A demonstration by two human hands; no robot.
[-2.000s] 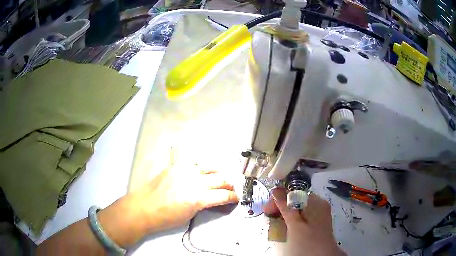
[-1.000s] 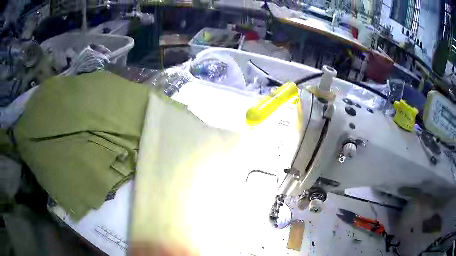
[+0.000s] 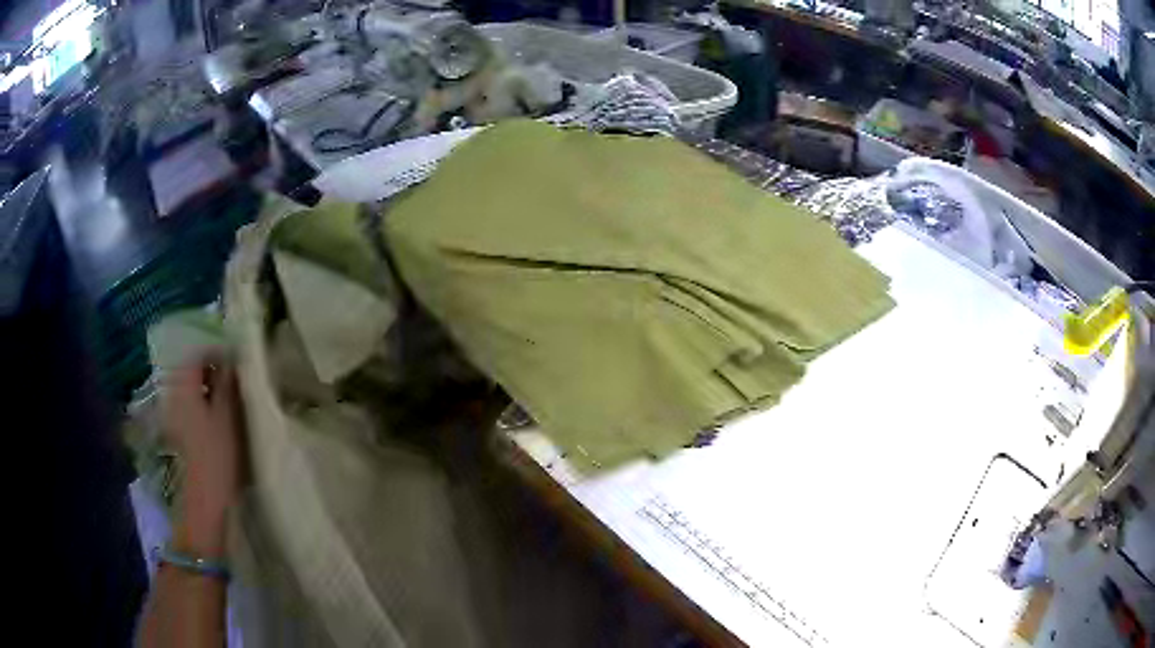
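Note:
My left hand [image 3: 203, 411], with a bracelet on the wrist, is at the far left beside the table, at the crumpled grey-green cloth [image 3: 342, 519] that hangs off the left table edge. The hand is blurred; its fingers are partly lost against the cloth, so its grip cannot be told. My right hand is not in view. The stack of olive-green panels [image 3: 608, 253] lies on the left part of the white table. The sewing machine head [image 3: 1108, 430] is cut off by the right edge.
The yellow lamp [image 3: 1097, 322] is at the right. Orange-handled snips [image 3: 1122, 610] lie at the lower right. A cream tub [image 3: 690, 89] stands behind the stack. A green crate [image 3: 165, 285] is on the left. The table's wooden edge [image 3: 633, 572] runs diagonally, with ruler marks alongside.
The view has swung left. The pale panel that lay under the lamp is off the machine bed. My left hand is now far left beside the hanging cloth. My right hand has left view.

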